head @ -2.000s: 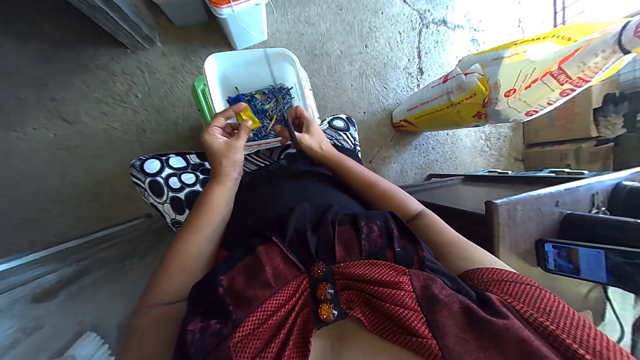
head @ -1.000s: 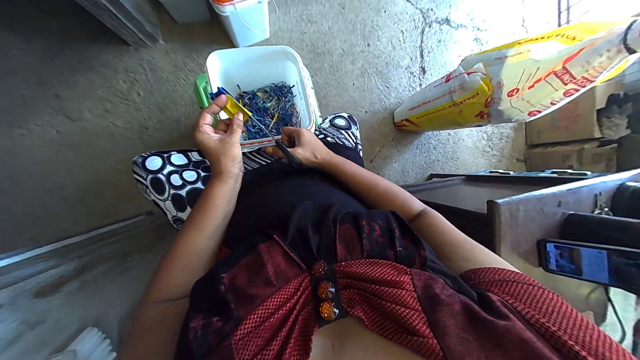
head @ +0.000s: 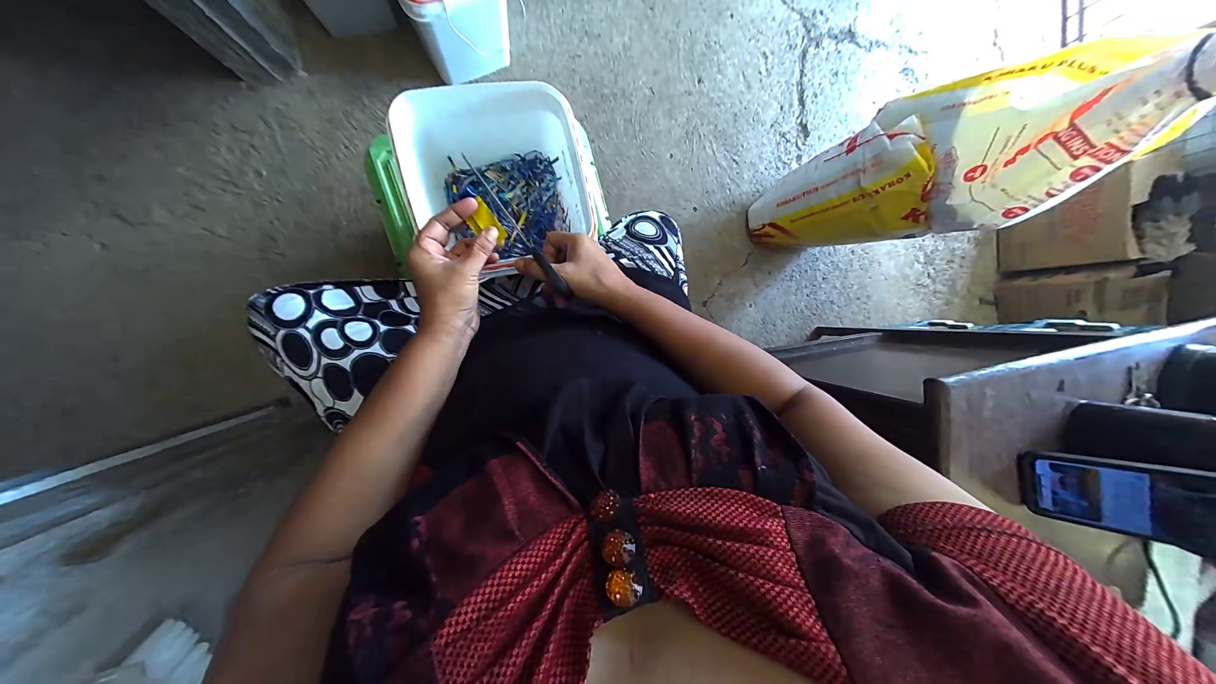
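A white plastic tub point(head: 432, 123) sits in front of my lap, with thin blue, yellow and pale shredded strips point(head: 537, 185) heaped in it. Over its near left part, my left hand point(head: 451, 261) pinches a small yellow piece point(head: 485, 219) between thumb and fingers; something blue shows beside it. My right hand point(head: 584, 271), at the tub's near edge, grips the dark handle of scissors point(head: 551, 275). Their thin metal blades point up and left over the strips, close to the yellow piece. Whether the blades touch it, I cannot tell.
A green container point(head: 389, 195) shows beside the tub's left side. A white bucket point(head: 465, 43) stands beyond. To the right are a large yellow and white printed sack point(head: 845, 195), cardboard boxes point(head: 1083, 233), an open drawer point(head: 959, 389) and a phone point(head: 1092, 489). A patterned cushion point(head: 332, 332) lies under my lap.
The scissors' blades have swung from low beside my right hand to a line beside the yellow piece. My left hand has moved slightly right, over the strips, still holding the piece.
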